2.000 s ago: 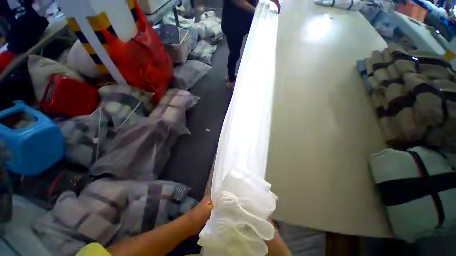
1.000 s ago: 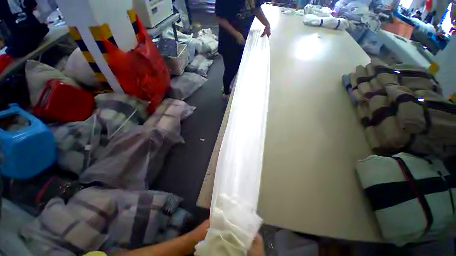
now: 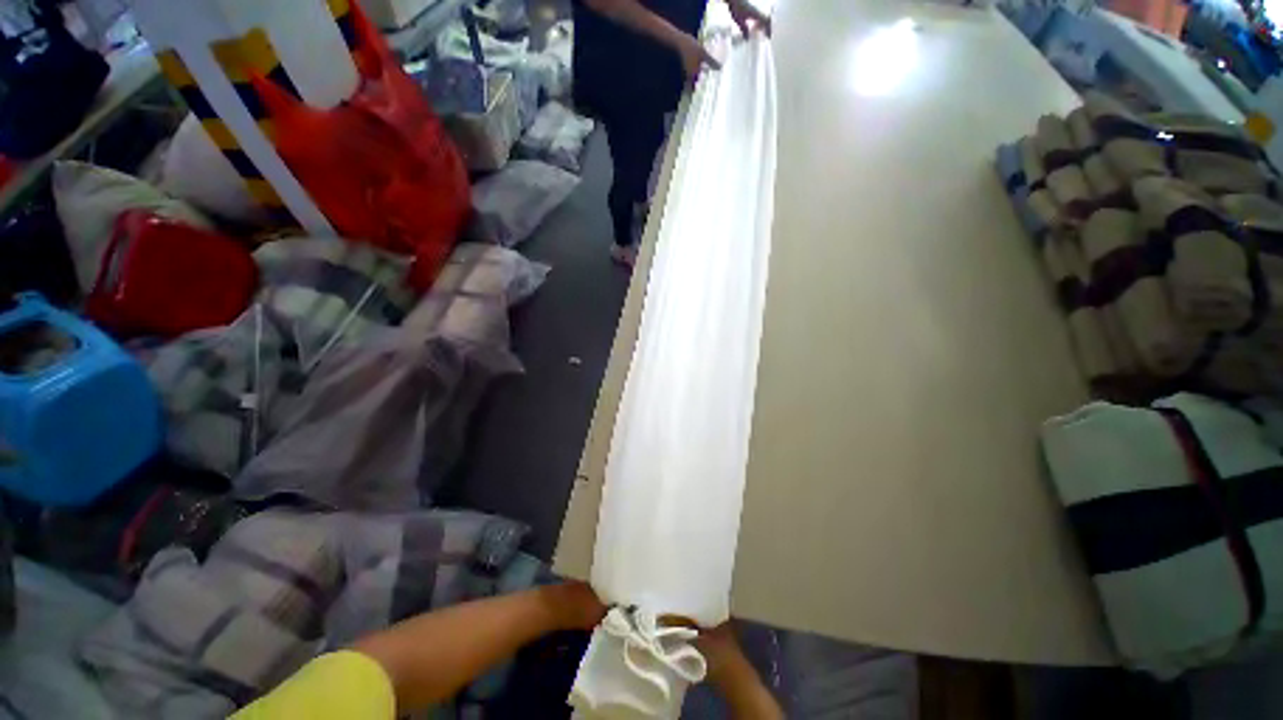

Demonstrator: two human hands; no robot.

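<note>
A long white pleated curtain (image 3: 690, 338) lies lengthwise along the left side of the cream table (image 3: 901, 422), its ruffled near end bunched over the table's front edge. My left hand (image 3: 588, 605) grips the curtain's left side near that end; its fingers are mostly hidden by the cloth. My right hand (image 3: 715, 636) is at the right side of the same end, fingers largely hidden under the fabric. A co-worker's hands (image 3: 725, 40) are on the far end of the curtain.
Folded beige bundles (image 3: 1168, 239) and a white-and-black bundle (image 3: 1161, 528) lie along the table's right edge. On the left floor are bagged plaid bundles (image 3: 366, 394), a blue plastic stool (image 3: 78, 408), a red container (image 3: 172, 274) and a red bag (image 3: 373, 148) by a striped pillar.
The curtain has come down from a raised, taut position onto the table and looks wider. Its near end is gathered into tighter folds. The co-worker's hands are both on the far end now.
</note>
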